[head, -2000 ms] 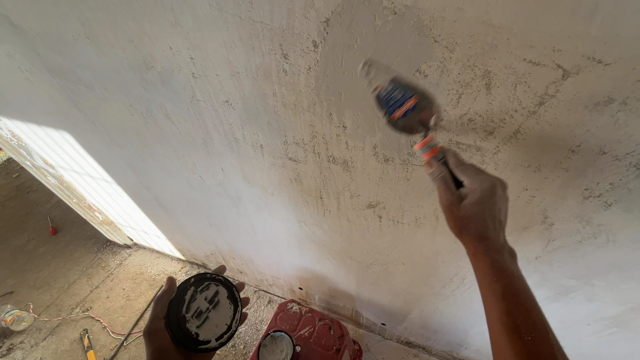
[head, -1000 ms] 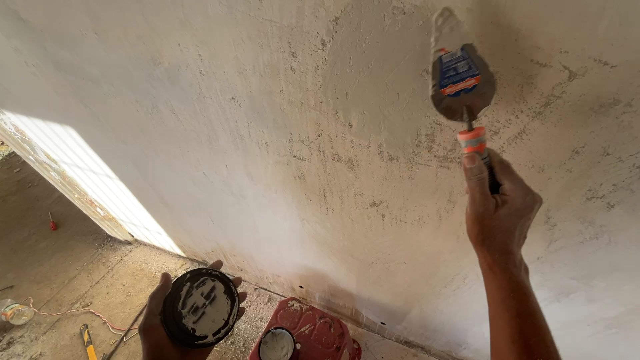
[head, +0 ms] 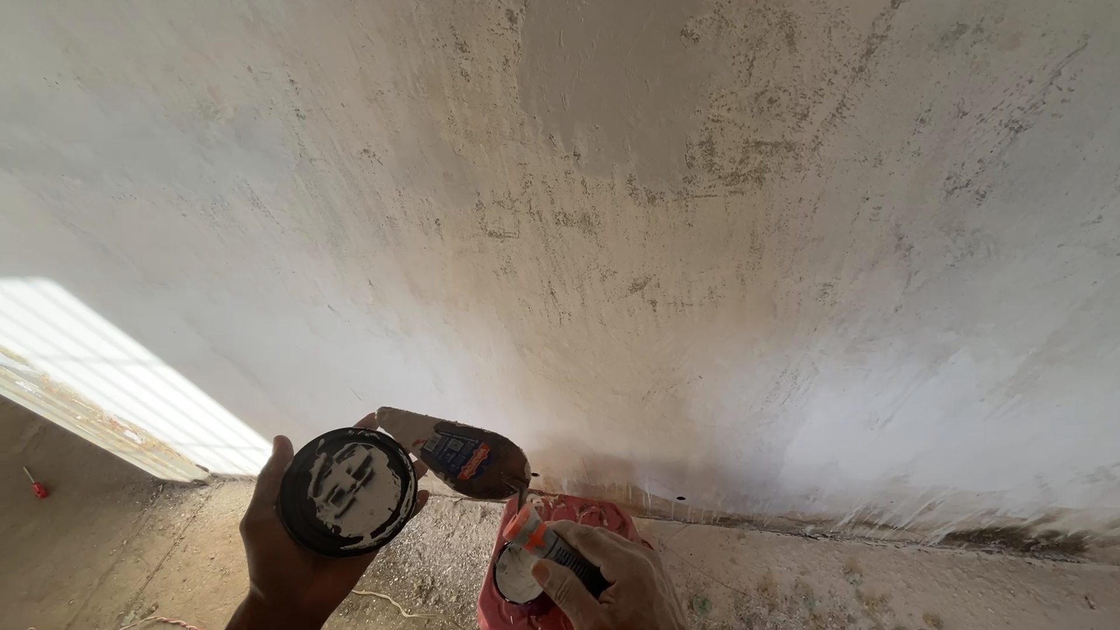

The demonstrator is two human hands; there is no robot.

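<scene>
My left hand (head: 306, 569) holds a round black lid (head: 348, 492) at the lower left, its face smeared with pale filler. In my right hand (head: 612, 577), low in the centre, is the black and orange handle of a pointed trowel (head: 464, 455). The trowel's blade bears a blue and orange label and points left, with its pale-coated tip beside the lid's upper edge; whether they touch I cannot tell. Below my right hand is a red container (head: 499, 604) with a round opening, partly hidden, showing pale material. A darker smooth patch (head: 604, 87) marks the plastered wall (head: 420, 289).
Along the wall's foot runs a dusty concrete floor (head: 787, 577). A red-handled screwdriver (head: 38, 486) lies at the far left. Thin wire (head: 385, 600) lies on the floor near my left hand. Bright barred sunlight (head: 114, 376) falls on the wall's left end.
My right hand has brought the trowel down from high on the wall to beside the lid and over the red container. My left hand still holds the lid.
</scene>
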